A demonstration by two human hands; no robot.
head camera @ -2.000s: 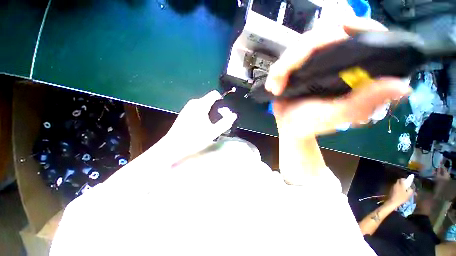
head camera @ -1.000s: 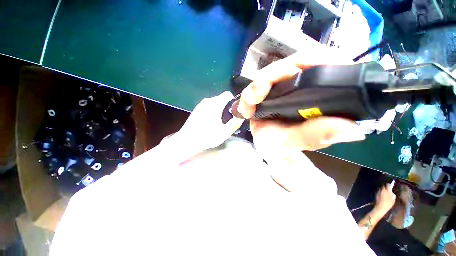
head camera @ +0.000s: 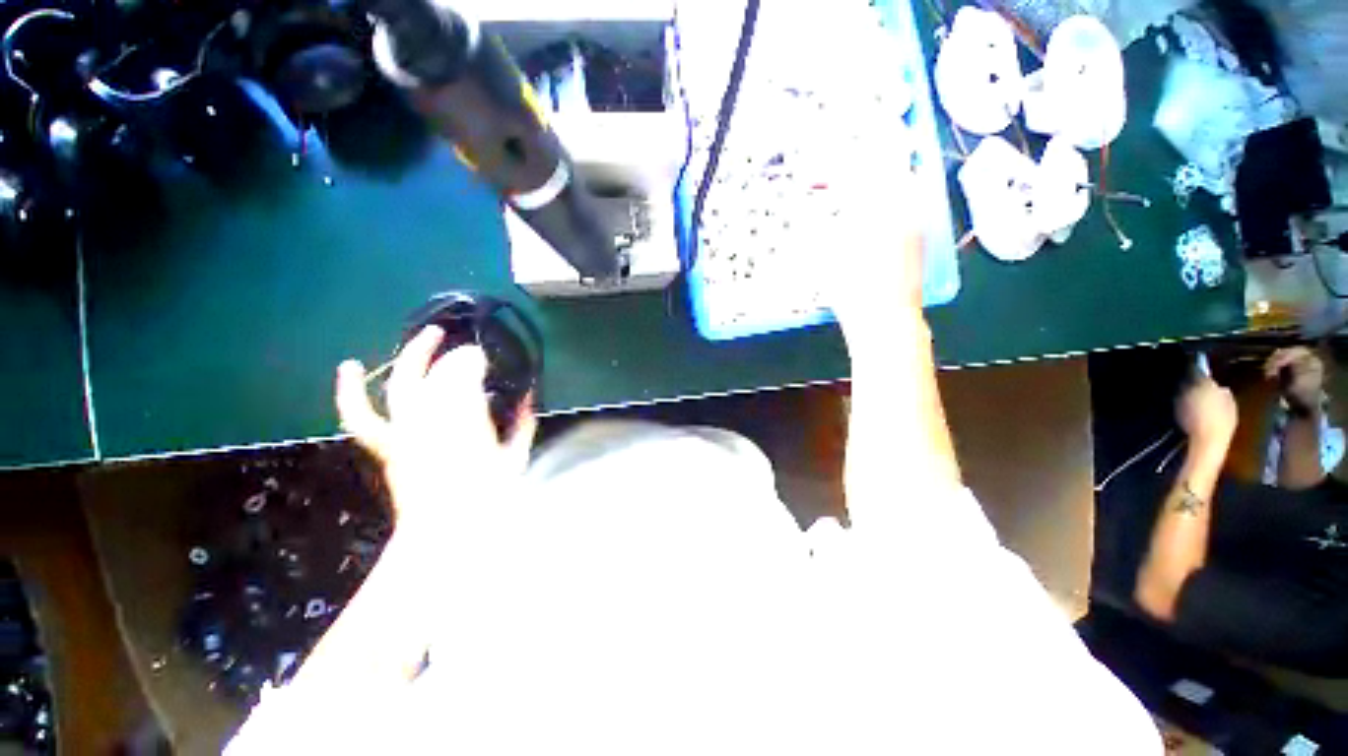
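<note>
My left hand (head camera: 436, 414) holds a round black housing (head camera: 515, 352) at the bench edge, fingers over its top. A thin pale wire shows beside the fingers. My right hand (head camera: 878, 244) is over the blue tray (head camera: 951, 273) of small white plastic pieces (head camera: 769, 222). It is washed out against them, so its fingers and anything in them cannot be made out. The electric screwdriver (head camera: 510, 141) is out of my hands, tilted, its narrow end over the front of the screw feeder (head camera: 565, 269).
A pile of black housings (head camera: 318, 74) lies at the far left. White disc-shaped parts (head camera: 1020, 192) with wires lie right of the tray. A cardboard box (head camera: 141, 547) of black parts is below the bench edge. Another worker's forearm (head camera: 1183, 502) shows at lower right. A black cord crosses the tray.
My right hand has let go of the screwdriver and moved to the tray. My left hand, now with a round black housing, is farther left. The view has turned, showing the whole tray and white discs.
</note>
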